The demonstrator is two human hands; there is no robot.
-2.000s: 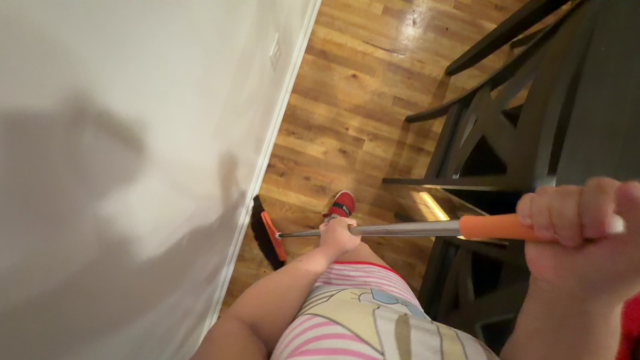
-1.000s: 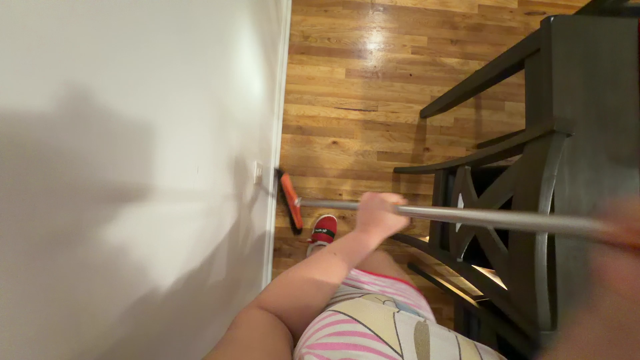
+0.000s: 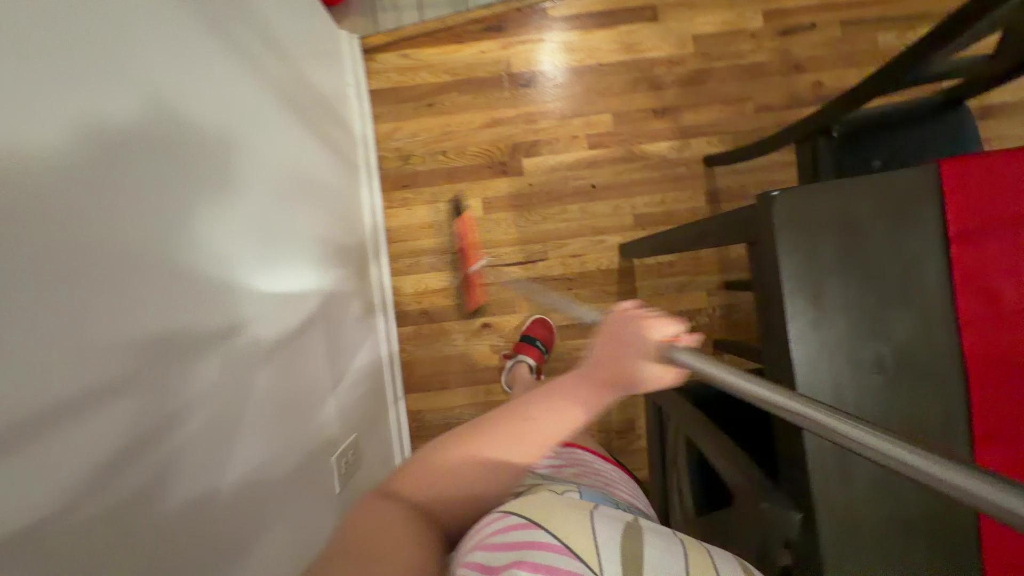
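Observation:
My left hand (image 3: 640, 348) is closed around the grey metal handle of a broom, about midway along the part in view. The handle (image 3: 840, 428) runs from the lower right edge down to the orange broom head (image 3: 470, 262) with dark bristles. That head is blurred and lies over the wood floor, a short way right of the white baseboard, just beyond my foot in a red shoe (image 3: 534, 344). My right hand is out of view, and so is the upper end of the handle.
A white wall (image 3: 184, 240) with an outlet (image 3: 346, 462) and a baseboard (image 3: 376, 240) stands at left. At right are a dark table (image 3: 872, 320) with a red cloth (image 3: 992, 320) and dark wooden chairs (image 3: 900, 148). A tiled floor (image 3: 424, 10) begins at the top.
The broom head, earlier against the baseboard, is now out on the floor away from it. My right hand has gone out of view. The view has moved on along the wall.

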